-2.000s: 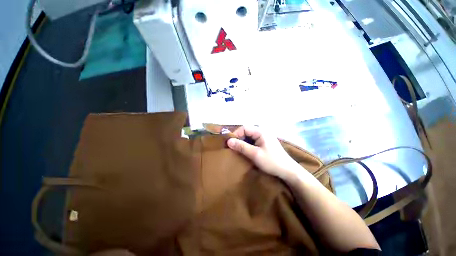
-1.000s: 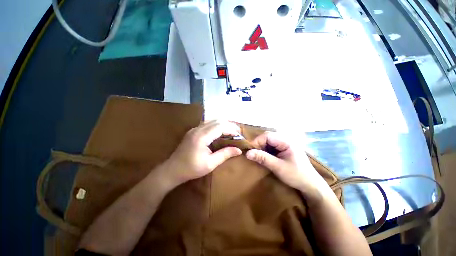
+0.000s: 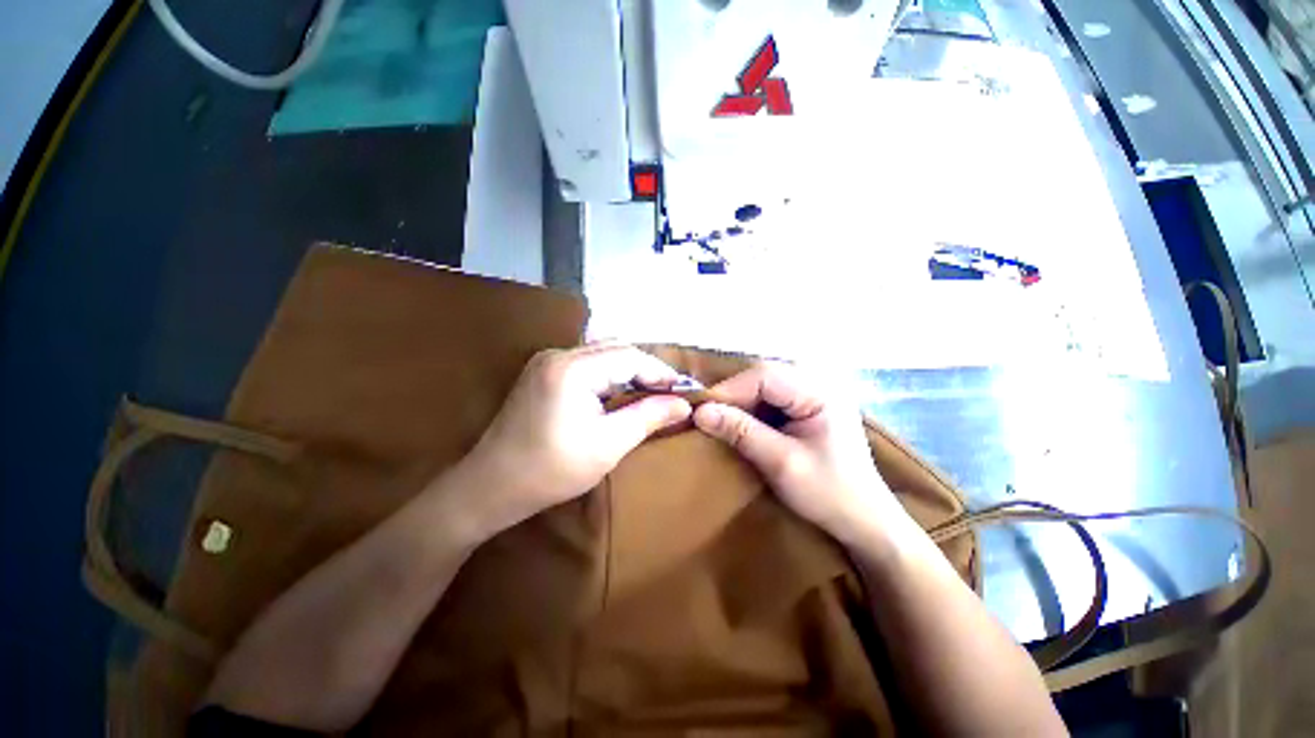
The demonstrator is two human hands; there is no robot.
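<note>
A large brown bag body (image 3: 678, 577) lies across the table's front, with a tan handle loop (image 3: 108, 505) at its left and handle straps (image 3: 1103, 577) at its right. My left hand (image 3: 577, 425) and my right hand (image 3: 793, 440) pinch its upper edge, fingertips almost touching. A small pale, shiny thing shows between the fingers; I cannot tell what it is. A tiny cream tag (image 3: 217, 538) is on the left part of the fabric. The white sewing machine head (image 3: 750, 87) stands beyond the hands, and the edge is in front of its needle area (image 3: 707, 252).
Blue-black thread snips with a red tip (image 3: 984, 265) lie on the white table right of the needle. A teal sheet (image 3: 382, 72) lies at the back left on the dark surface. A grey hose (image 3: 274, 75) curves above it. A strap (image 3: 1226, 361) hangs at the far right.
My left hand has come in from the lower left and joined my right hand at the edge. The bag edge sits nearer to me, clear of the needle area. In the last second the hands barely moved.
</note>
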